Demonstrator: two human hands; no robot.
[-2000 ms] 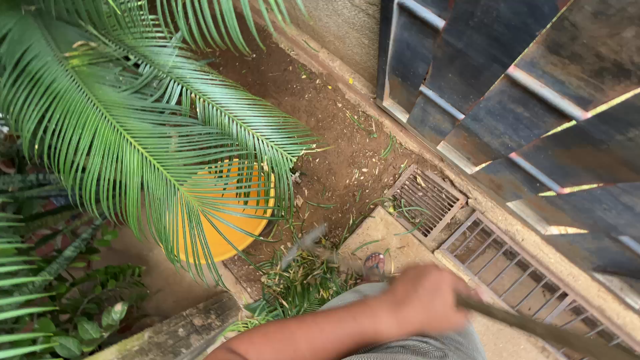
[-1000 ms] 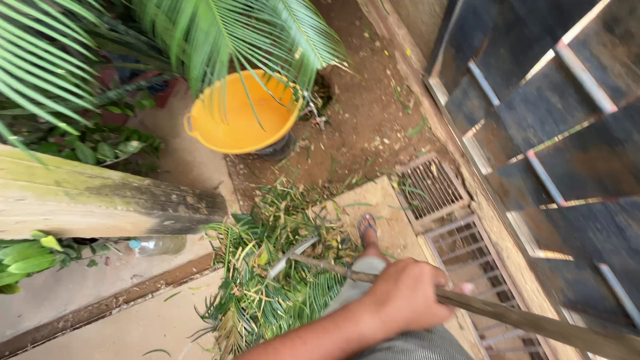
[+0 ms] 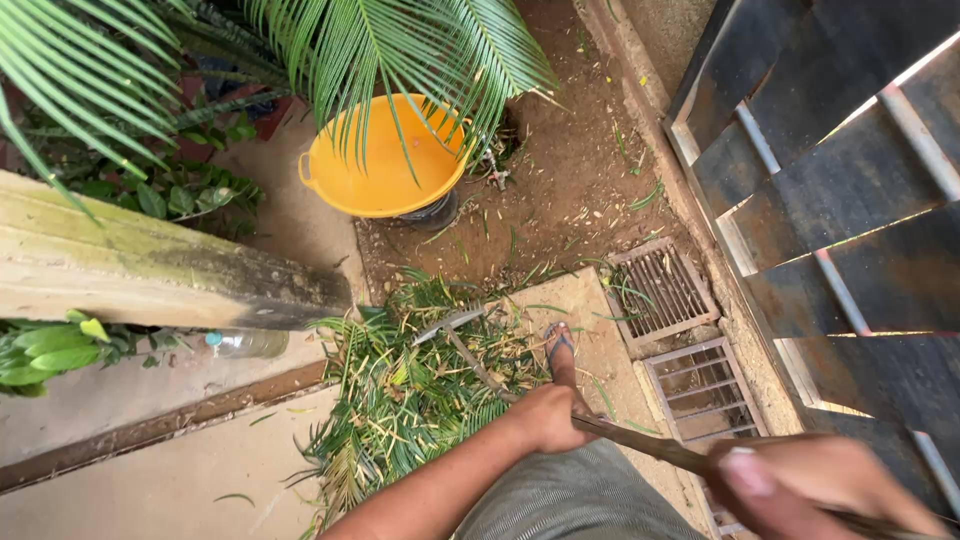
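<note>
My left hand (image 3: 551, 420) is closed around the wooden handle of a garden rake (image 3: 448, 326), partway along it. Farther up the same handle, at the lower right, my right hand (image 3: 795, 480) grips it, slightly blurred. The rake's metal head rests on or just over a heap of cut green and dry palm leaves (image 3: 420, 390). Beyond the heap, a yellow plastic tub (image 3: 382, 172) with side handles sits on a dark container (image 3: 433, 212), partly covered by hanging palm fronds (image 3: 405, 52). My sandalled foot (image 3: 559, 341) stands right of the heap.
Metal drain grates (image 3: 664, 289) lie along the right, beside a dark metal gate (image 3: 832, 187). A mossy concrete post or wall (image 3: 165, 259) juts in from the left, with a plastic bottle (image 3: 251, 344) near it. Bare soil (image 3: 562, 187) with scattered leaf bits spreads behind the heap.
My right hand has come into view on the handle. The view has swung, so the leaf heap, largely out of sight two seconds ago, now shows in full beneath the rake head.
</note>
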